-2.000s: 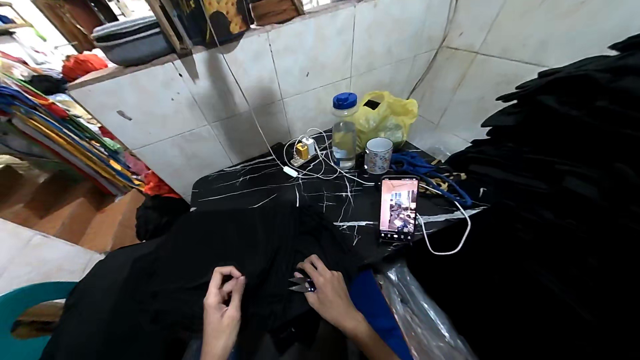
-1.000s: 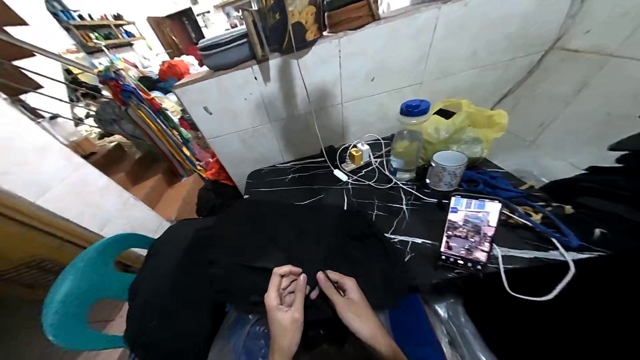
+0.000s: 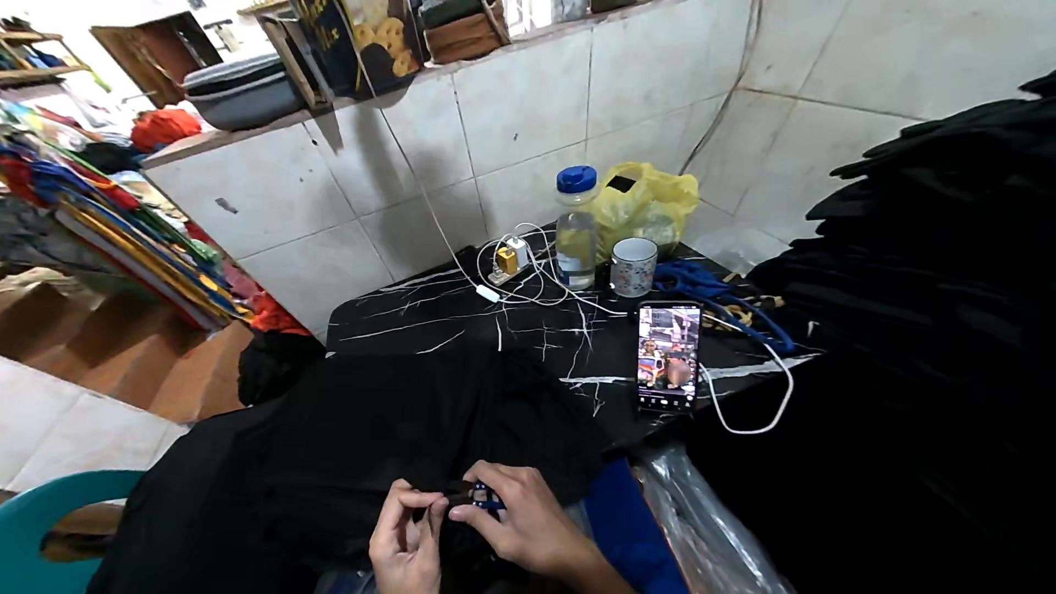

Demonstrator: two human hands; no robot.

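Observation:
Black fabric (image 3: 388, 421) lies across my lap and over the near edge of a black marble-patterned table (image 3: 396, 322). At the lower middle, my left hand (image 3: 408, 532) pinches a bit of the dark cloth between thumb and fingers. Close on its right, my right hand (image 3: 524, 516) is closed on small thread snips (image 3: 485, 497) with blue on the handle; their dark blades point left toward the left fingertips. How far the blades are apart cannot be told.
On the table stand a lit phone (image 3: 668, 356) on a white cable, a mug (image 3: 634, 268), a blue-capped bottle (image 3: 576, 231), a yellow plastic bag (image 3: 648, 206) and chargers (image 3: 507, 260). Piled black cloth (image 3: 924, 247) rises at right; a teal chair (image 3: 49, 503) is at left.
The view has swung left and partly back. My two hands, apart two seconds ago, are now close together at the cloth. The phone's picture has changed.

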